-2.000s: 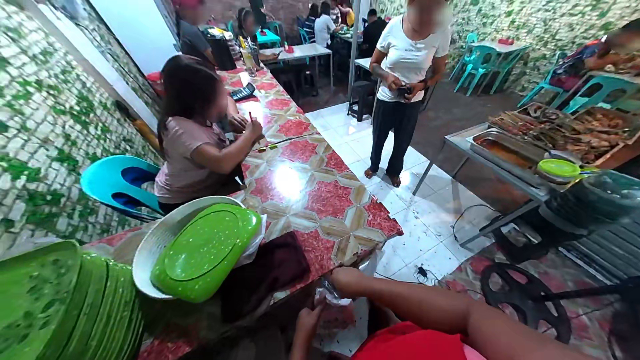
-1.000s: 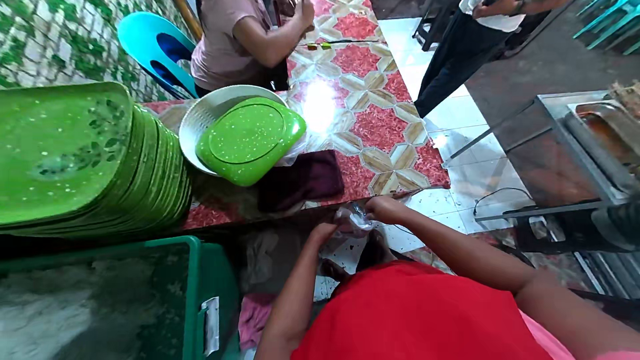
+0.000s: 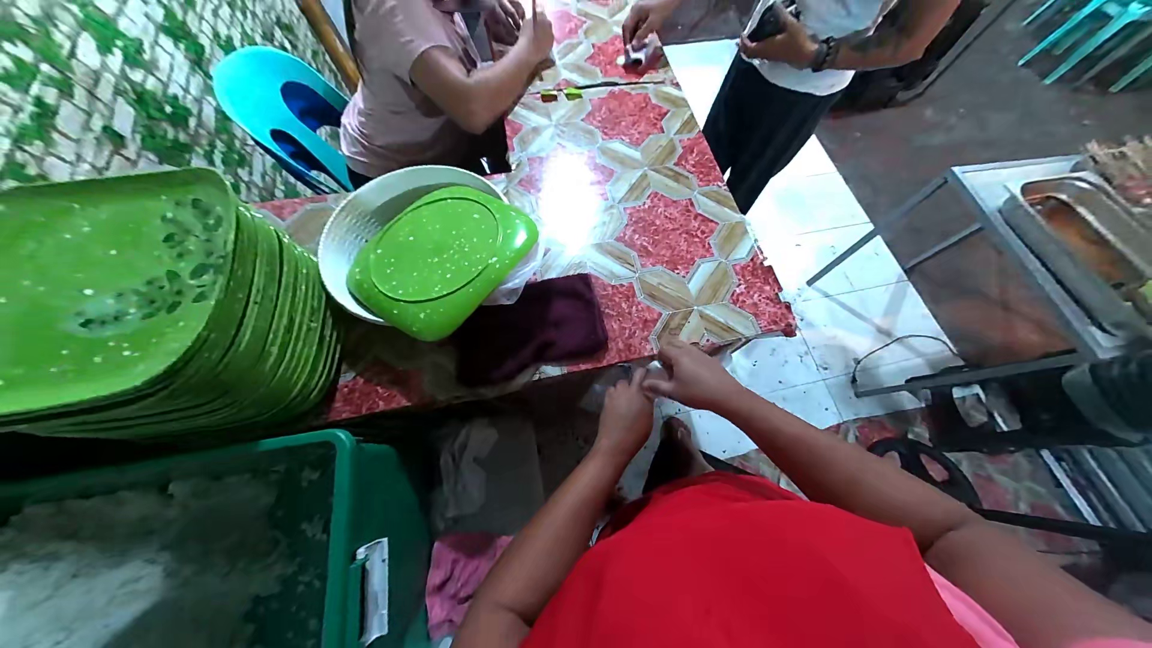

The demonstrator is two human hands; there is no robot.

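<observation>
My left hand and my right hand meet at the near edge of the tiled table, their fingers bent and close together. A bit of clear plastic shows beside my left fingers; how it is gripped is mostly hidden. Just left of my hands a dark maroon folded cloth lies on the table. Beyond it, a green speckled plastic plate rests upside down, tilted, in a white basin.
A tall stack of green trays stands at left, above a green plastic bin. One person sits at a blue chair; another stands across the table, a hand on a small item. A metal food stand is at right.
The standing person has come to the table's far side, one hand now on it. My hands have drawn closer together, and less clear plastic shows between them. The view has tilted down since the earliest frame.
</observation>
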